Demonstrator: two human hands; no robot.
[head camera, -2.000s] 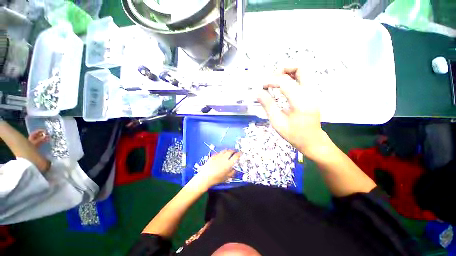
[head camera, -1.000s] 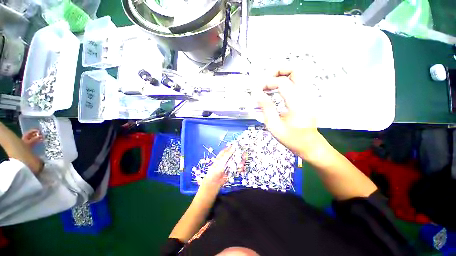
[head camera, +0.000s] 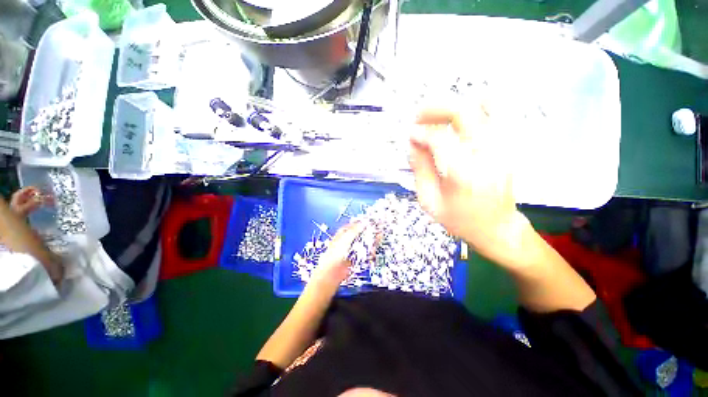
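The blue parts bin (head camera: 310, 203) lies at the lap, with small stemmed parts (head camera: 415, 252) heaped in its middle and right. My left hand (head camera: 341, 252) is in the bin at the left side of the heap; its fingertips are blurred among the parts, so its hold is unclear. My right hand (head camera: 466, 174) is over the left part of the white tray (head camera: 574, 132), fingers curled, beside the right end of the assembly fixture (head camera: 334, 143). Glare hides whether it holds anything. Tiny specks lie on the tray beyond it.
A steel bowl feeder (head camera: 295, 50) stands behind the fixture. Two black-ended knobs (head camera: 241, 118) and small translucent boxes (head camera: 132, 136) are to the left. A neighbouring worker's sleeve (head camera: 46, 287) is at far left. Red stools (head camera: 178, 233) and a second blue bin (head camera: 239, 252) are below the bench.
My left hand has moved from the bin's lower left to the side of the heap. My right hand has shifted slightly right and appears more blurred. The whole view has shifted a little.
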